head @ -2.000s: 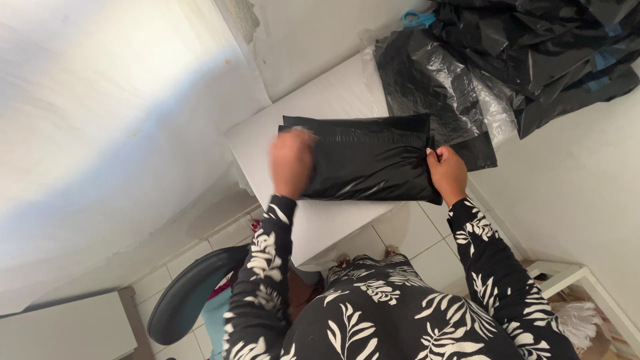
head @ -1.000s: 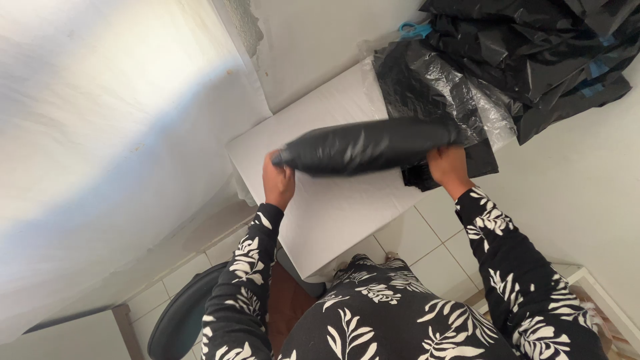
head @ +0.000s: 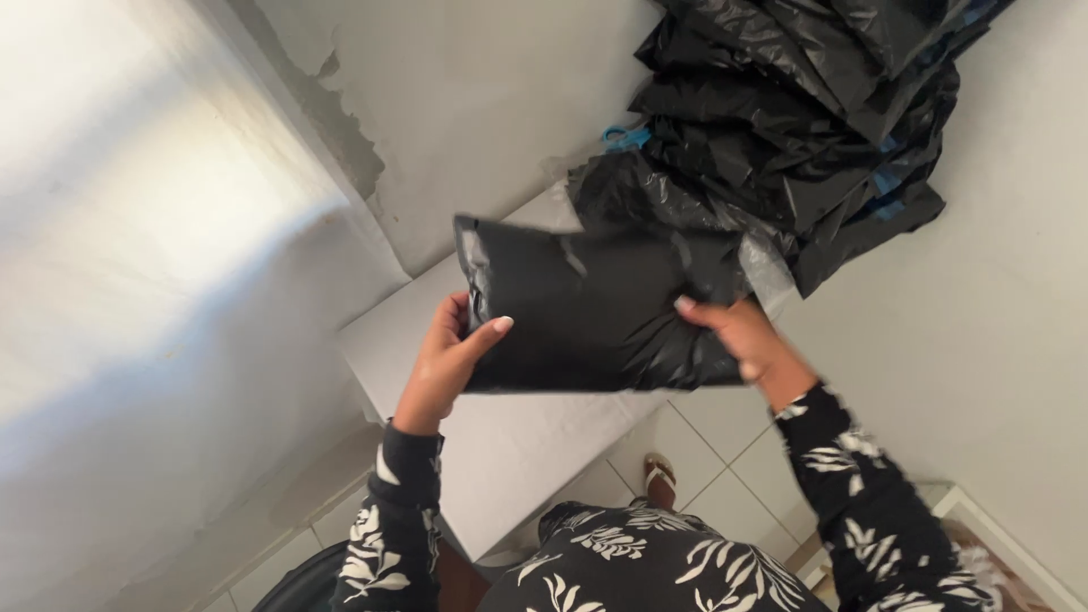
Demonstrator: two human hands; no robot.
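Observation:
A filled black plastic mailing bag (head: 586, 306) is held up above the white table, its broad face toward the camera. My left hand (head: 450, 357) grips its left edge, thumb on the near face and fingers behind. At the bag's right end, my right hand (head: 739, 340) pinches the plastic, which creases around the thumb. The fingers behind the bag are hidden on both hands. What the bag contains cannot be seen.
Several black plastic packages (head: 765, 127) are heaped at the upper right, with blue scissors handles (head: 625, 138) beside them. Beneath the bag is a white table (head: 518, 459). A black chair (head: 310, 582) stands at the lower left, a white-framed shelf (head: 1003, 535) at the lower right.
One second ago the bag was seen tilted and narrow; now its broad face shows. Two seconds ago it lay over the table, my left hand blurred above its left end. The view has shifted somewhat.

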